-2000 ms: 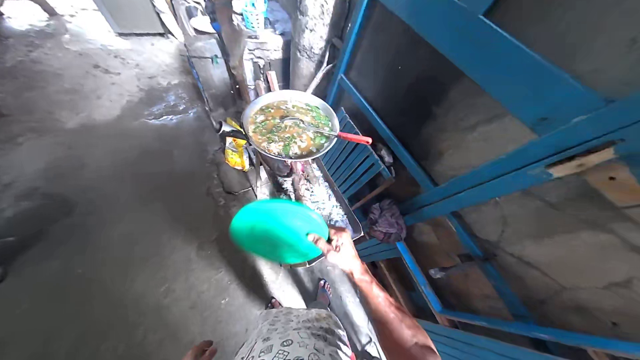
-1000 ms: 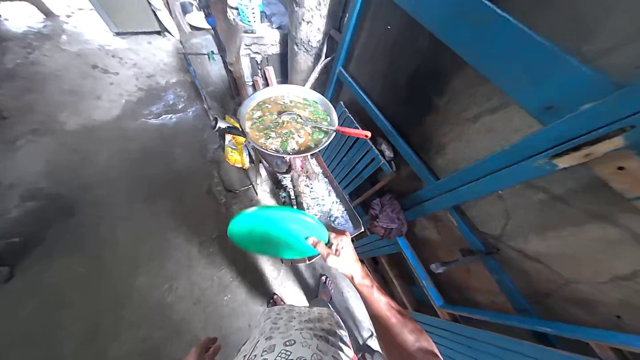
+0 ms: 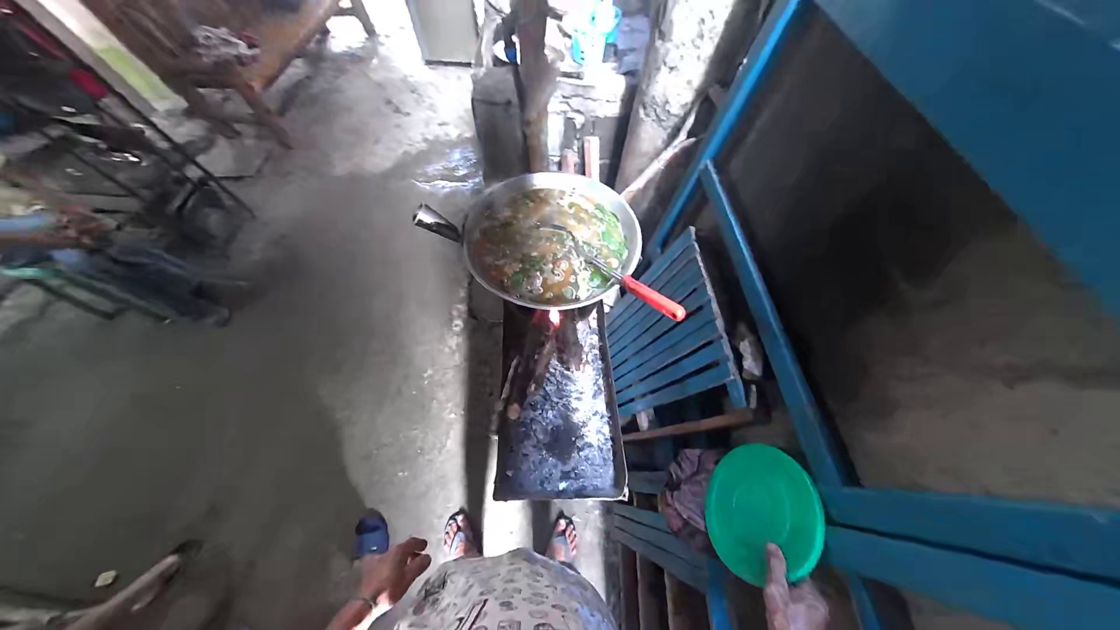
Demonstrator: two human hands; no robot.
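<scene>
My right hand (image 3: 794,605) grips the edge of a round green plastic lid or plate (image 3: 765,512) at the lower right, beside a crumpled cloth (image 3: 689,494). My left hand (image 3: 392,573) is low at the left of my patterned garment, with nothing seen in it. Ahead, a wide metal pan (image 3: 472,262) of soup with green leaves sits over burning wood. A ladle with a red handle (image 3: 654,298) rests in the soup, its handle over the rim at the right. Its bowl is mostly under the broth.
A long metal tray of ash and charred wood (image 3: 564,437) extends from the pan toward my feet. Blue slatted benches (image 3: 678,350) and a blue wooden frame (image 3: 787,376) stand at the right. A seated person's legs (image 3: 144,271) and a wooden bench (image 3: 289,44) are at the left; another foot shows lower left.
My right hand has carried the green disc from in front of me to the right, beside the cloth. The view has shifted left, bringing a person at the left into sight.
</scene>
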